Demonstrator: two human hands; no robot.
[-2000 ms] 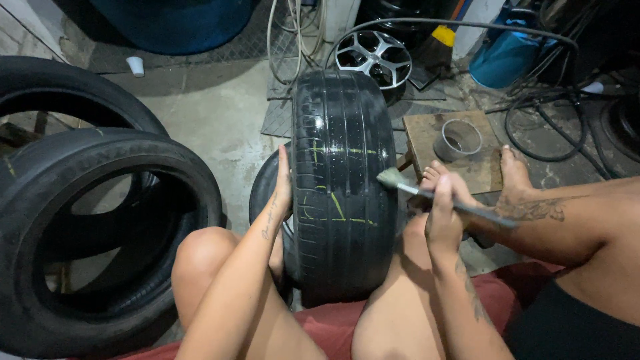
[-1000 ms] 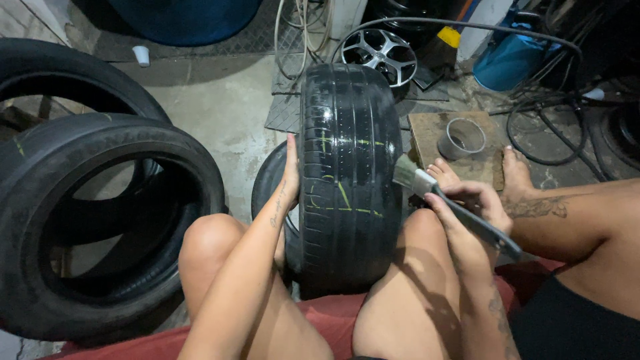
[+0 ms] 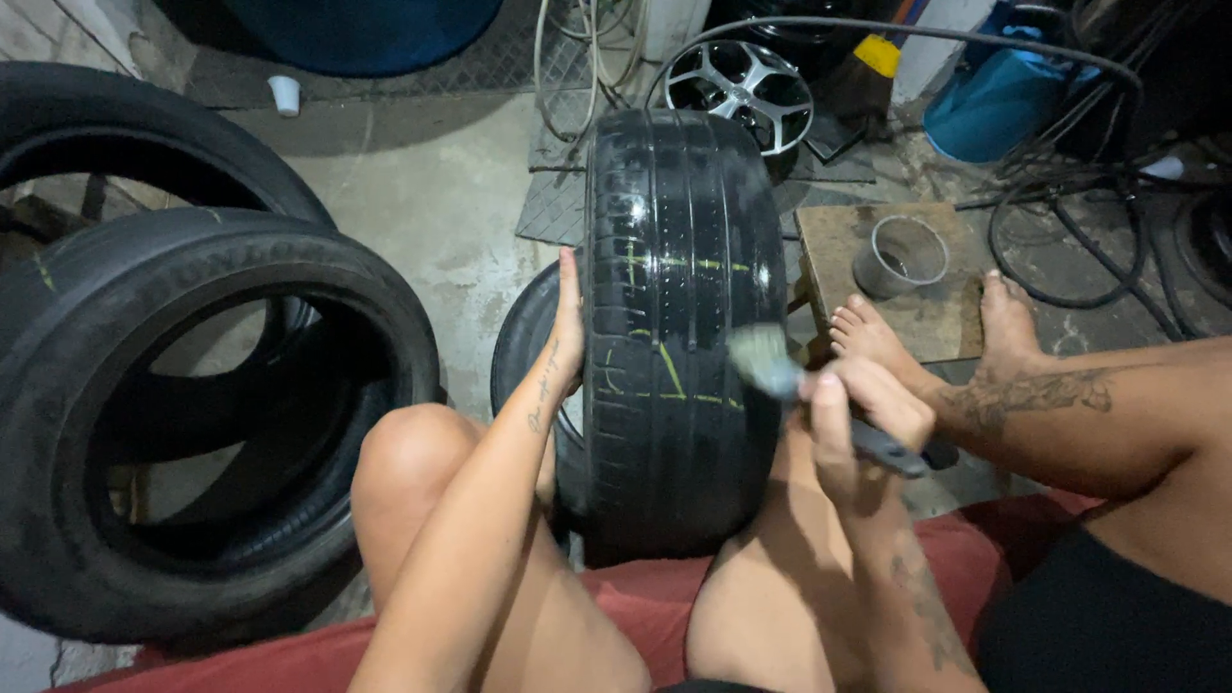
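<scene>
A black rubber tire (image 3: 679,433) stands upright between my knees, its tread wet and shiny in the upper part and marked with yellow lines. My left hand (image 3: 570,322) lies flat along the tire's left sidewall, fingers pointing up. In my right hand (image 3: 866,414) is a paintbrush (image 3: 765,358) with pale bristles and a dark handle. The bristles, blurred, are over the right side of the tread; whether they touch it I cannot tell. Behind the tire's left side, another round black tire or wheel (image 3: 525,332) shows in part.
Two loose tires (image 3: 385,318) lie at the left. A clear plastic cup (image 3: 900,258) rests on a small wooden stool (image 3: 828,231), beside another person's bare feet (image 3: 881,332). Beyond are an alloy wheel (image 3: 739,91), black hoses (image 3: 1001,241), a blue container (image 3: 996,106) and a white cup (image 3: 285,96).
The brush in my right hand has moved from the tire's right edge onto the right part of the tread. My left hand remains against the sidewall.
</scene>
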